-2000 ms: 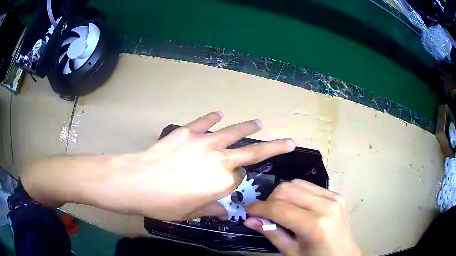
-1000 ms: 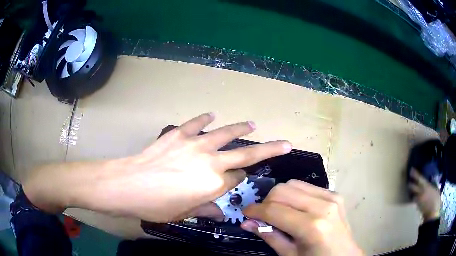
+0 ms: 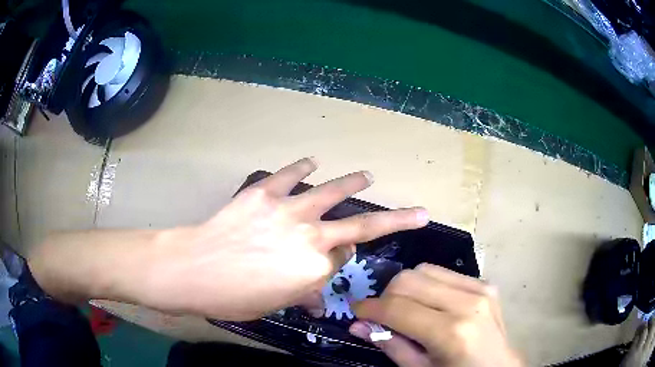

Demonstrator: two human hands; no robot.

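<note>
The black base housing (image 3: 438,247) lies open in front of me, partly hidden by my hands. A white toothed drive gear (image 3: 349,289) sits inside it. My left hand (image 3: 276,240) is bare, back up, with three fingers spread over the housing; its thumb and index finger are at the gear's left edge, the thumb partly hidden. My right hand (image 3: 442,315) is at the gear's lower right, fingers curled, with a small white piece (image 3: 379,335) between thumb and fingers.
A black fan unit with white blades (image 3: 115,68) stands at the far left. Another black round unit (image 3: 612,281) lies at the right end, with part of another person's hand (image 3: 639,351) below it. A green strip (image 3: 359,50) runs behind the cardboard-covered bench (image 3: 215,122).
A black unit, brought in by another person's hand, now lies at the right end; that hand has moved down. The housing has shifted slightly right. My hands have barely moved.
</note>
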